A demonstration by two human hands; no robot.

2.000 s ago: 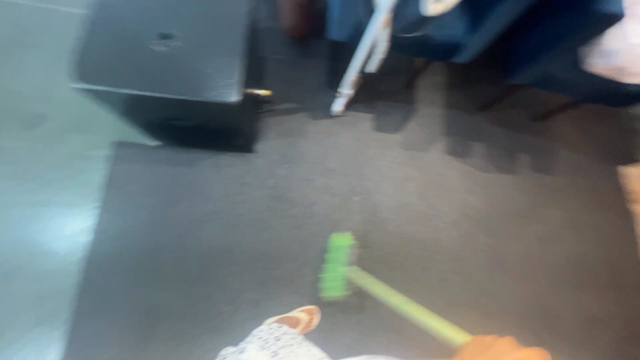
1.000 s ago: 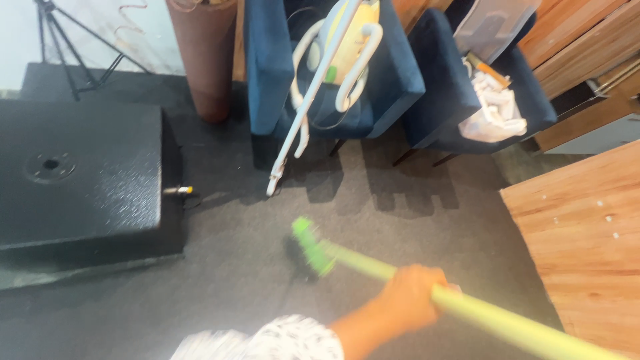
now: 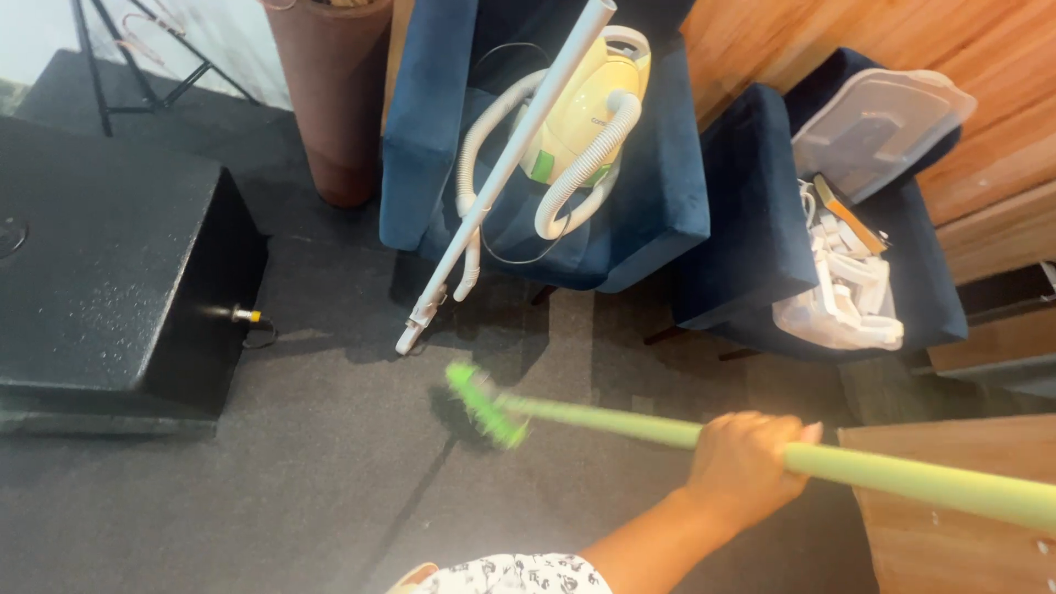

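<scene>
My left hand (image 3: pixel 751 458) is closed around the light yellow-green handle (image 3: pixel 916 483) of a broom, the arm reaching in from the bottom in a white patterned sleeve. The broom's blurred green bristle head (image 3: pixel 487 406) is over the dark carpet (image 3: pixel 330 487), left of my hand; whether it touches the carpet is unclear. The handle runs out of view at the right edge. My right hand is out of view. Beyond the broom head, a grey vacuum cleaner tube (image 3: pixel 511 165) slants down from a blue armchair (image 3: pixel 429 124), its end near the carpet.
A yellow canister vacuum cleaner (image 3: pixel 590 107) sits on that armchair. A second blue armchair (image 3: pixel 742 214) holds a clear plastic lid (image 3: pixel 883 124) and a bag of white parts (image 3: pixel 850 289). A black box (image 3: pixel 99 264) with a cable plug, a brown planter (image 3: pixel 334 107), stand legs (image 3: pixel 157 103) and a wooden panel (image 3: pixel 965 503) surround the carpet.
The view has shifted, bringing more of the chairs in. My left hand, at the bottom edge two seconds ago, now shows fully with its forearm, still on the handle. The bristle head has changed its angle.
</scene>
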